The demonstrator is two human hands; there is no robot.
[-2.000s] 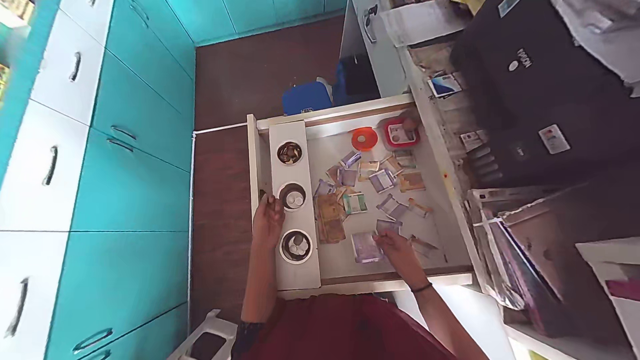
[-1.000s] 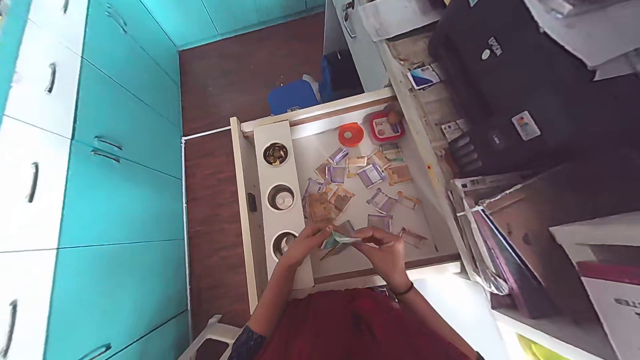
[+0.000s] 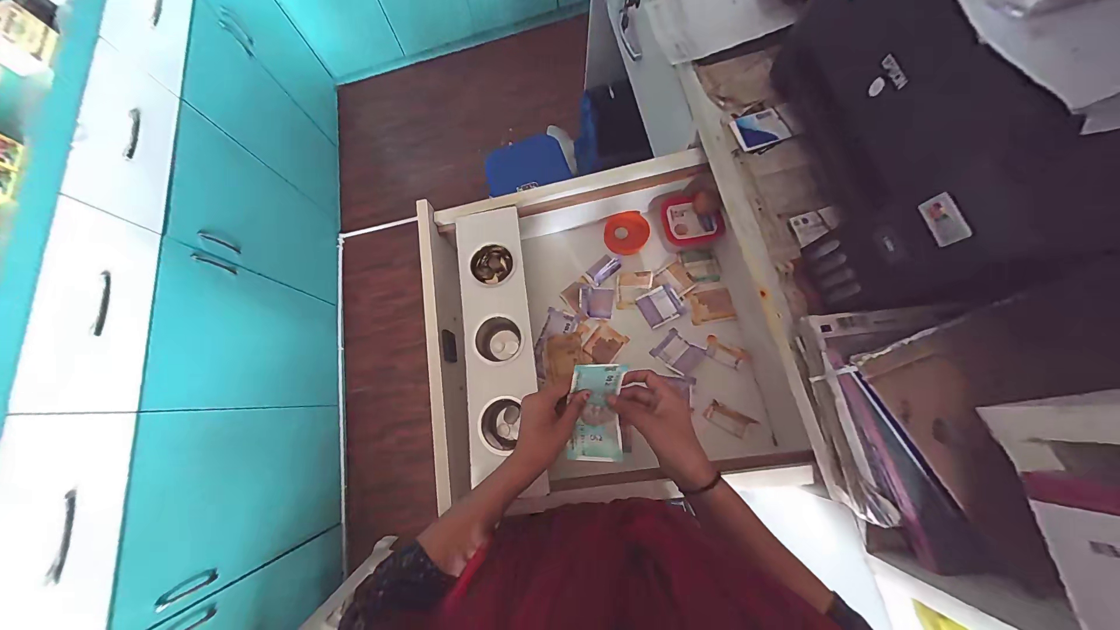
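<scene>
A green banknote is spread out above the near part of an open drawer. My left hand pinches its left edge, and my right hand grips its right edge. Beneath and beyond them, folded purple banknotes and orange-brown banknotes lie scattered on the drawer's bottom. Along the drawer's left side runs a white panel with three round cups: the far cup holds dark coins, the middle cup and near cup hold silvery ones.
An orange ring-shaped lid and a red container sit at the drawer's back. Beyond it is a blue object on the floor. A black Epson printer and stacked papers stand at right, teal cabinets at left.
My hands, apart over the drawer two seconds ago, have come together. The green note, folded between them one second ago, is now opened out.
</scene>
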